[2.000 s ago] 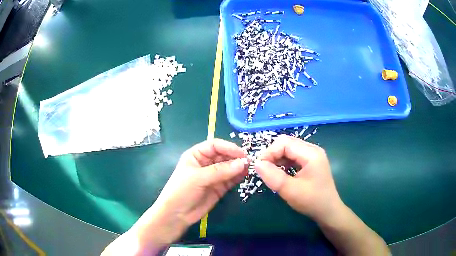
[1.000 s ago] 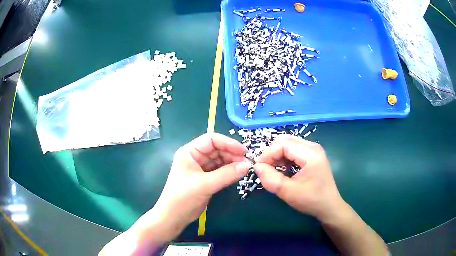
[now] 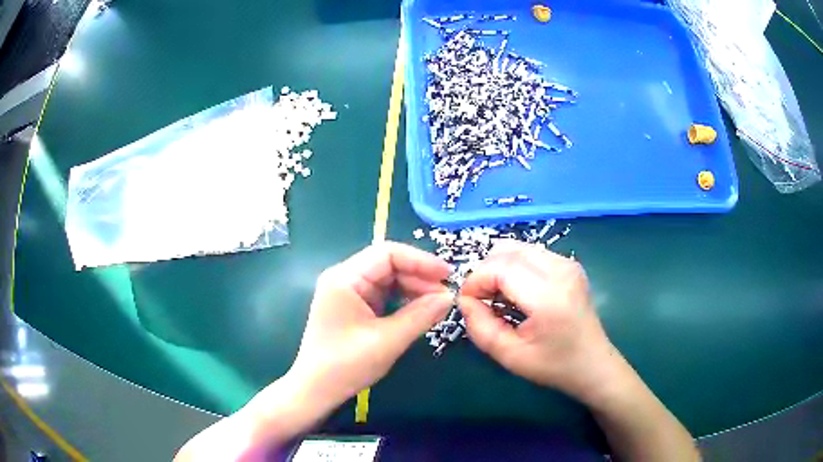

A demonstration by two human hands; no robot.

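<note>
My left hand (image 3: 361, 311) and my right hand (image 3: 532, 311) are bare and meet at the fingertips over a loose pile of small white and dark parts (image 3: 460, 242). A tiny dark piece (image 3: 448, 283) shows at my left fingertips. The fingertips of my right hand close right beside it; what they pinch is too small and hidden to tell. Just behind the hands, a shallow blue tray (image 3: 632, 171) holds a heap of slim black-and-white pieces (image 3: 483, 108) on its left side. My hands cover part of the loose pile.
An open clear bag of white pieces (image 3: 180, 194) lies at the left, with white bits (image 3: 302, 117) spilling out. Orange cup-like items (image 3: 701, 134) lie in the tray. Another clear bag (image 3: 758, 99) lies right of it. A pale card-like thing (image 3: 338, 449) shows at the bottom edge.
The hands stay nearly in place with small finger movements. My right fingers have curled in slightly. The view has shifted slightly.
</note>
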